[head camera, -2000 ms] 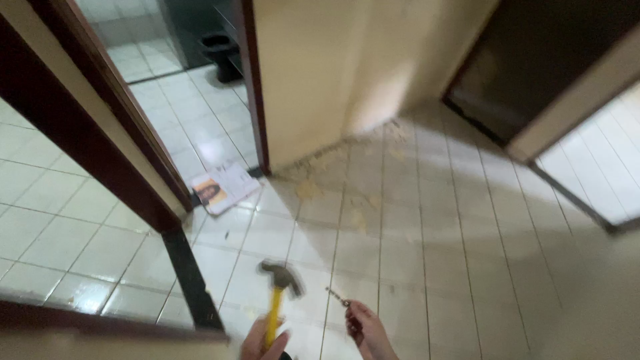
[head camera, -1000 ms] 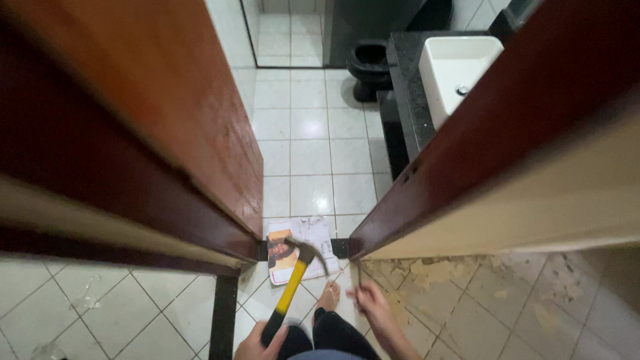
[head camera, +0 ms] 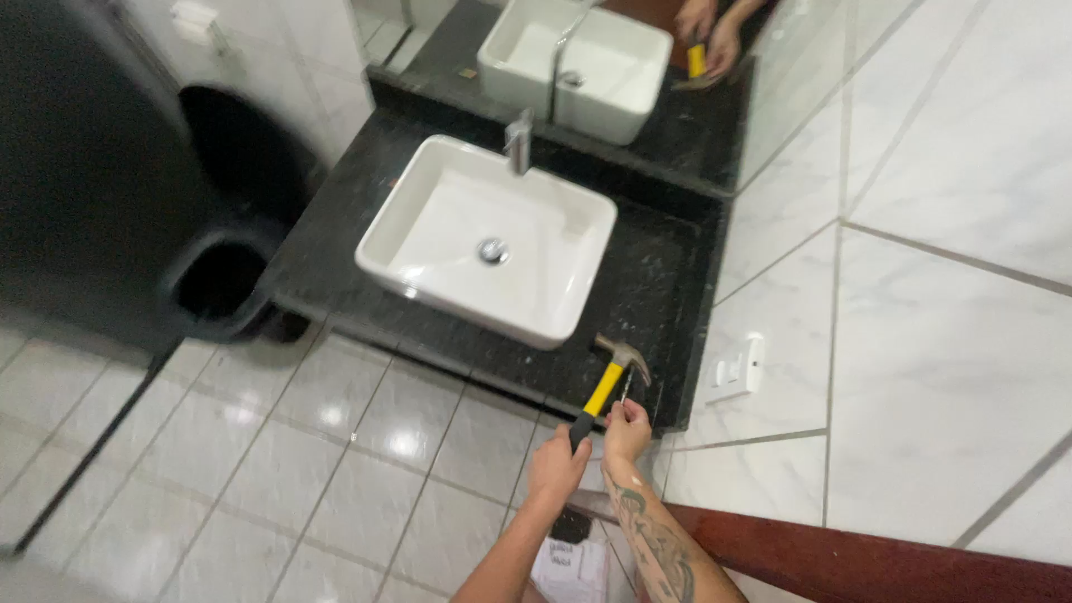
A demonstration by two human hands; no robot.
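My left hand (head camera: 559, 465) is closed on the black grip of a claw hammer (head camera: 604, 389) with a yellow and black handle. The hammer's metal head is over the right front part of the black stone countertop (head camera: 335, 243). Just right of it, my right hand (head camera: 628, 427) pinches a thin metal item (head camera: 626, 387), too small to name for certain, which points up beside the hammer head. Whether the hammer touches the counter I cannot tell. A white rectangular basin (head camera: 452, 226) with a chrome faucet (head camera: 519, 142) stands on the counter, left of and beyond the hammer.
A mirror (head camera: 712, 134) behind the counter reflects the basin and hands. A black toilet (head camera: 218, 276) stands at the left. On the right tiled wall is a switch plate (head camera: 735, 368). A dark red wooden door frame (head camera: 796, 544) crosses below, near printed paper (head camera: 569, 569) on the floor.
The view has moved from the hallway through the doorway to the bathroom counter. The hammer and my hands are now by the counter, where earlier they were over the floor.
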